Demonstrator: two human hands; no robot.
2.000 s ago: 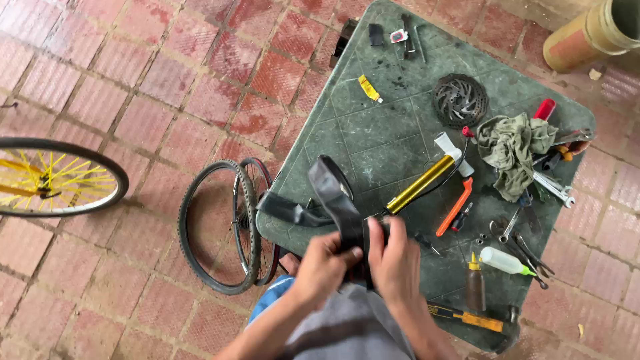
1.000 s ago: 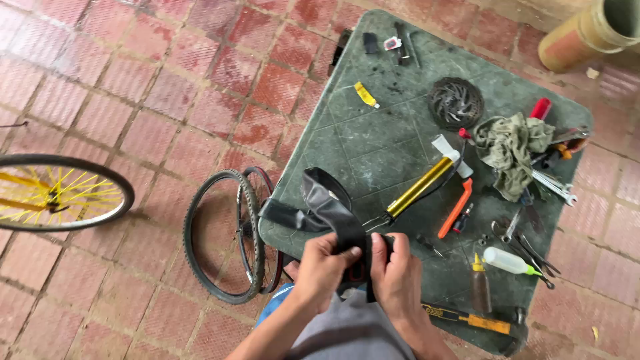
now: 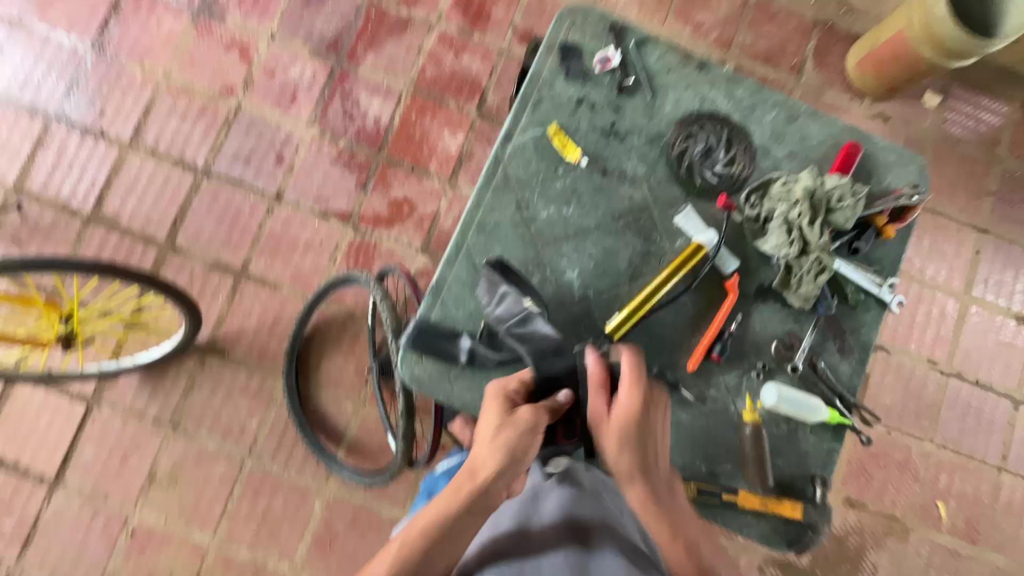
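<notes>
A flattened black bicycle inner tube (image 3: 520,316) lies folded over the near left corner of the green table (image 3: 544,216). My left hand (image 3: 512,424) is closed on the tube near the table's edge, its thumb on top. Against the same dark bundle, my right hand (image 3: 628,408) has its index finger and thumb at the tube; blur hides whether they pinch it. Just beyond the right hand lies a hand pump with a yellow barrel (image 3: 656,292), and beside it an orange-handled tool (image 3: 714,324). A yellow tube of glue or paste (image 3: 566,144) rests farther up.
A cassette sprocket (image 3: 711,150), a crumpled rag (image 3: 804,228), wrenches (image 3: 868,280), squeeze bottles (image 3: 800,402) and a yellow-handled tool (image 3: 768,505) crowd the table's right side. Bicycle wheels (image 3: 348,276) stand at its left edge; a yellow-spoked wheel (image 3: 188,320) is farther left. A large cylinder (image 3: 896,64) stands upper right.
The raised loop of inner tube has shifted and folded differently beyond my hands. My right hand's fingers have lifted and spread somewhat from where they were closed at the tube.
</notes>
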